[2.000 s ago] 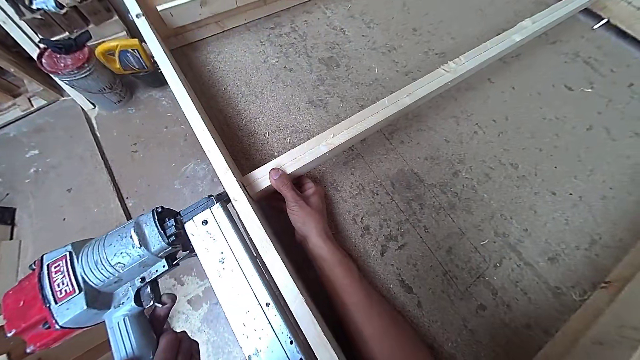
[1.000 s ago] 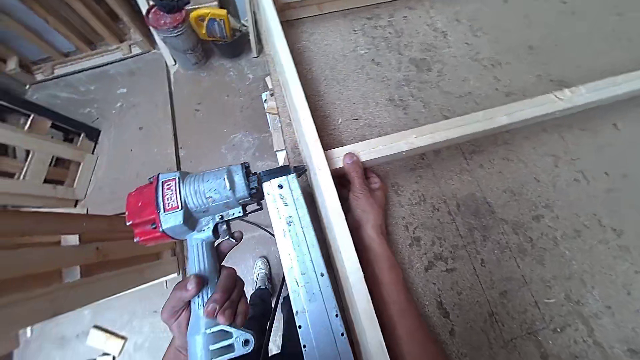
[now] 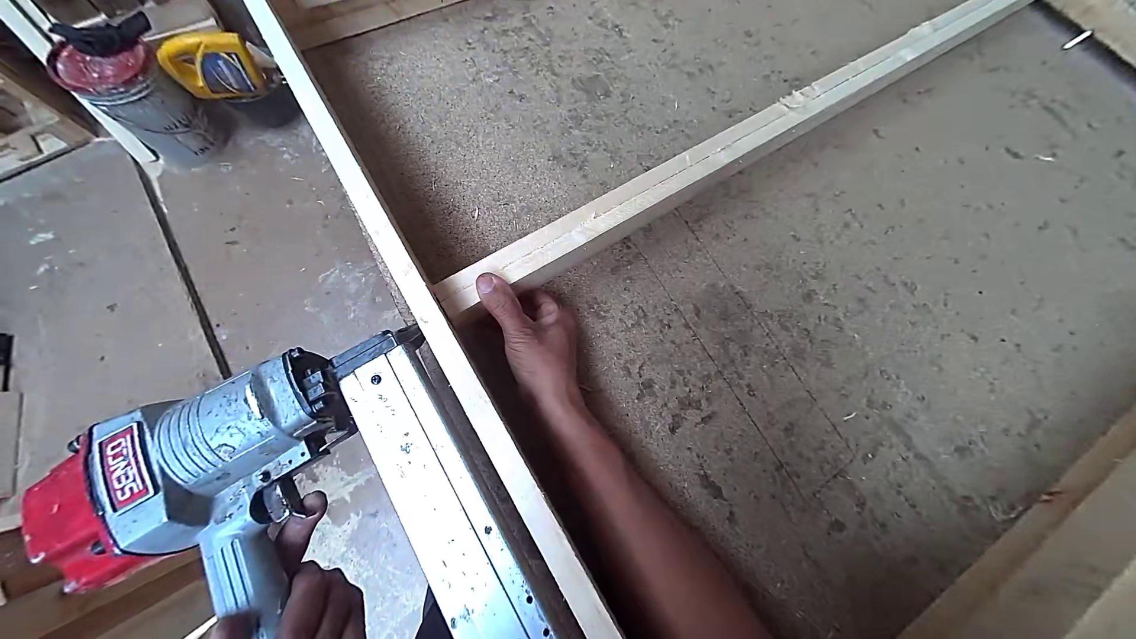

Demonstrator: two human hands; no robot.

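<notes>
My left hand (image 3: 311, 577) grips the handle of a grey and red Senco pneumatic nailer (image 3: 213, 444), one finger at its trigger. The nailer's nose meets the outer side of a long pale wooden rail (image 3: 479, 399), and its metal magazine (image 3: 435, 506) runs down beside that rail. My right hand (image 3: 532, 328) holds the near end of a wooden crosspiece (image 3: 657, 195), thumb on top and fingers curled against its side. This end butts against the rail's inner side, across from the nailer's nose. Whether a fastener is in the joint cannot be seen.
Under the crosspiece lies a stained board surface (image 3: 887, 266). Another timber (image 3: 1029, 541) edges it at the lower right. On the floor at the upper left are a grey bucket (image 3: 160, 115) and a yellow plastic jug (image 3: 213, 67). More timber (image 3: 115, 595) is at the lower left.
The view has turned since one second ago. Both hands keep their holds on the nailer and crosspiece; the nailer's nose remains beside the joint.
</notes>
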